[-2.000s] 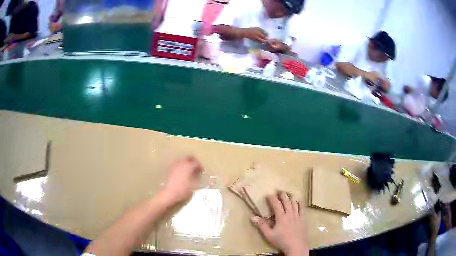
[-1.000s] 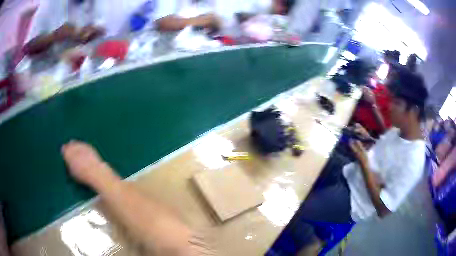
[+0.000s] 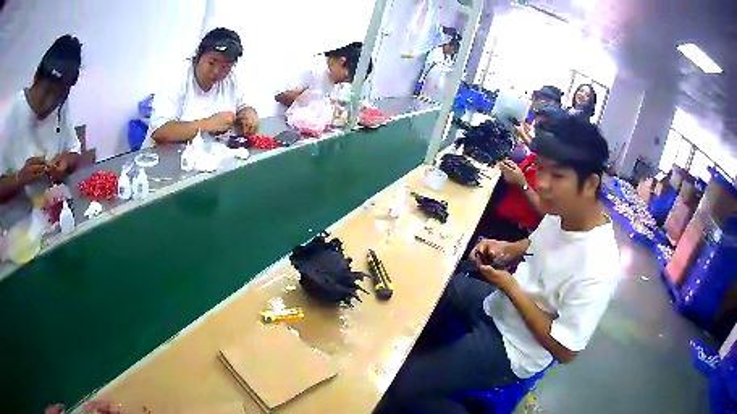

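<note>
A stack of tan cardboard pads [image 3: 279,365] lies on the bench nearest me, its dark edge facing left. A small yellow tube or case [image 3: 282,314] lies just behind it. A black and yellow utility knife [image 3: 378,275] lies farther along the bench, beside a spiky bundle of black parts [image 3: 325,271]. Neither of my hands can be made out. Small pinkish patches at the bottom left edge are too cut off to name.
A green divider or belt [image 3: 186,238] runs along the bench's left side. More black bundles [image 3: 432,207] lie farther down the bench [image 3: 408,311]. A seated person in white [image 3: 558,275] is close on the right. Workers sit opposite, near red parts [image 3: 98,186] and white bottles.
The view has swung right and up along the bench. The forearm and hand seen over the green surface have left the picture. The pads, yellow item and black bundle now show lower and further left.
</note>
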